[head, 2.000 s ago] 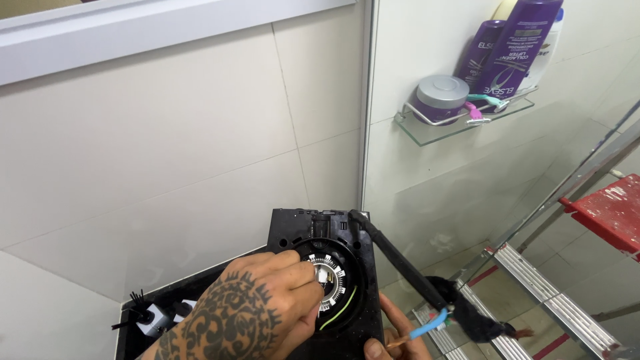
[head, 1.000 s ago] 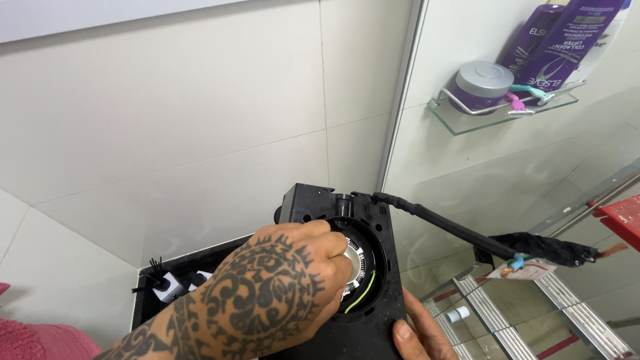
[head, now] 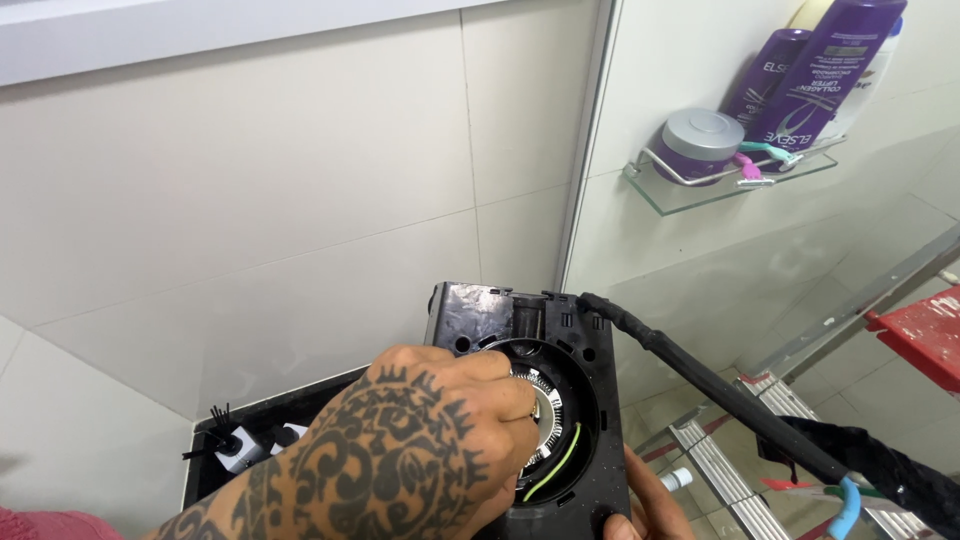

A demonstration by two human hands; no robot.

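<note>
A black plastic housing (head: 487, 311) is tilted towards me at lower centre. Its round recess contains a toothed silvery metal ring (head: 553, 420) and a green-yellow wire (head: 556, 469). My tattooed left hand (head: 442, 427) reaches over the housing from the left, fingers curled into the recess at the ring; the fingertips, and anything between them, are hidden. My right hand (head: 651, 499) grips the housing's lower right edge, with part of the hand behind it. A black-sheathed cable (head: 697, 382) runs from the housing's top right corner to the lower right, where a blue wire (head: 847, 510) shows.
A glass shelf (head: 675, 199) at upper right holds purple bottles, a jar (head: 701, 142) and razors. Metal ladder steps (head: 724, 469) and a red, paint-spotted platform (head: 922, 330) stand at right. A black ledge (head: 315, 409) at left holds a reed diffuser (head: 240, 450); tiled walls stand behind.
My left hand stays at the recess, its fingers shifting slightly. The loose cable end has swung about and now hangs lower than one second ago.
</note>
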